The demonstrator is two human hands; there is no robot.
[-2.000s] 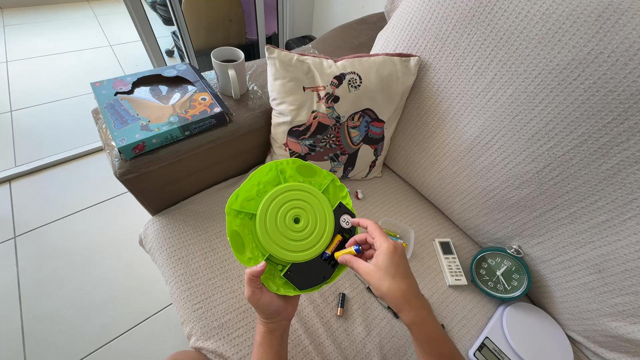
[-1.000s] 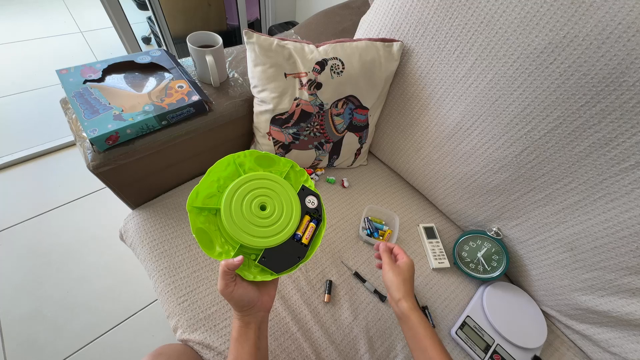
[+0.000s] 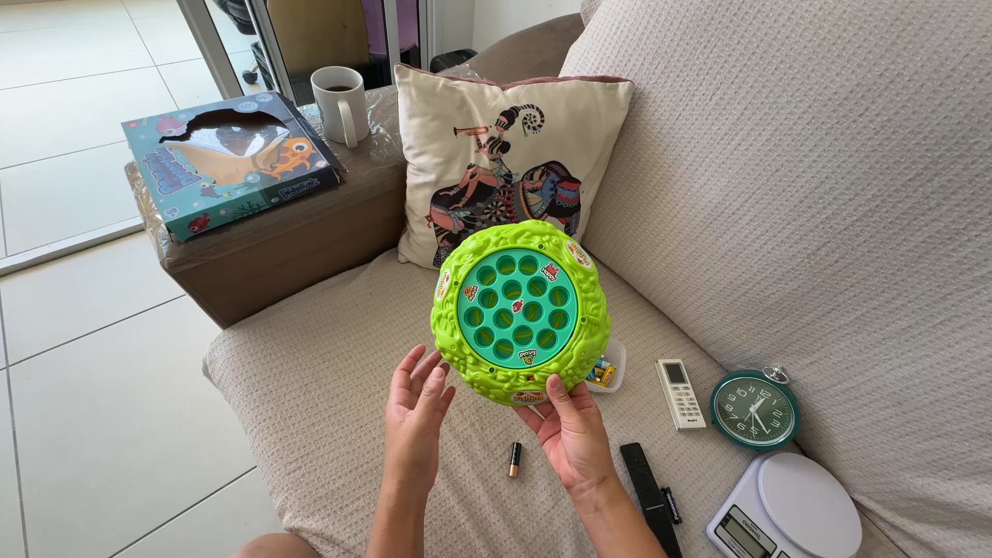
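A lime-green plastic fishing game toy (image 3: 521, 310) faces up with its teal disc of round holes in view; its underside is hidden. My right hand (image 3: 570, 434) grips the toy's lower right rim, thumb on top. Beside the lower left rim, my left hand (image 3: 418, 411) has its fingers apart and holds nothing. Partly behind the toy stands a clear plastic tub (image 3: 614, 368) with batteries in it. One black and copper battery (image 3: 514, 459) lies on the sofa between my forearms.
To the right lie a white remote control (image 3: 680, 395), a green alarm clock (image 3: 756, 409), a white kitchen scale (image 3: 810, 496) and a black remote (image 3: 647, 496). A printed cushion (image 3: 511, 163) leans behind the toy. The sofa arm bears a mug (image 3: 339, 105) and an open-window toy box (image 3: 232, 167).
The toy has been turned over from its underside, where batteries showed in an open compartment, to its holed top. My right hand has taken hold of it and my left hand has let go.
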